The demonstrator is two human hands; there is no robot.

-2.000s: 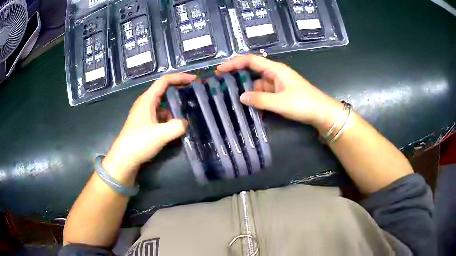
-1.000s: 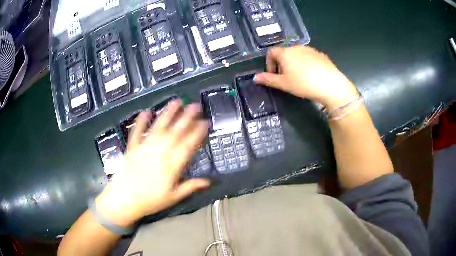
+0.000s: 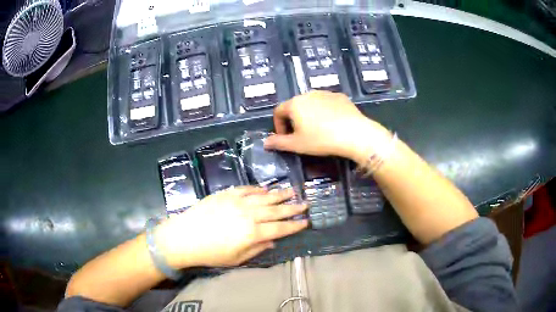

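Note:
Several keypad phones lie face up in a row on the green surface. At the left are one phone with a bright, glossy screen [image 3: 178, 183] and one with a dark screen [image 3: 218, 166]. My left hand [image 3: 235, 225] lies flat over the lower parts of the left and middle phones, hiding their keys. My right hand [image 3: 323, 129] pinches a clear, shiny film [image 3: 261, 159] at the top of the middle phone. The film looks wrinkled and partly lifted. A phone with visible keys [image 3: 325, 204] and the rightmost phone [image 3: 366, 194] are partly under my right hand and forearm.
Behind the row, a clear blister tray [image 3: 183, 129] holds several phones with their backs up, each with a white label. A loose white strip [image 3: 299, 74] lies in the tray. A small white fan [image 3: 32, 38] stands at the far left. A pale rail [image 3: 481, 23] runs at the back right.
The phones, first bunched on edge between both hands, now lie flat in a row. My right hand has moved from the rightmost phone to the middle one. My left hand has settled on the phones.

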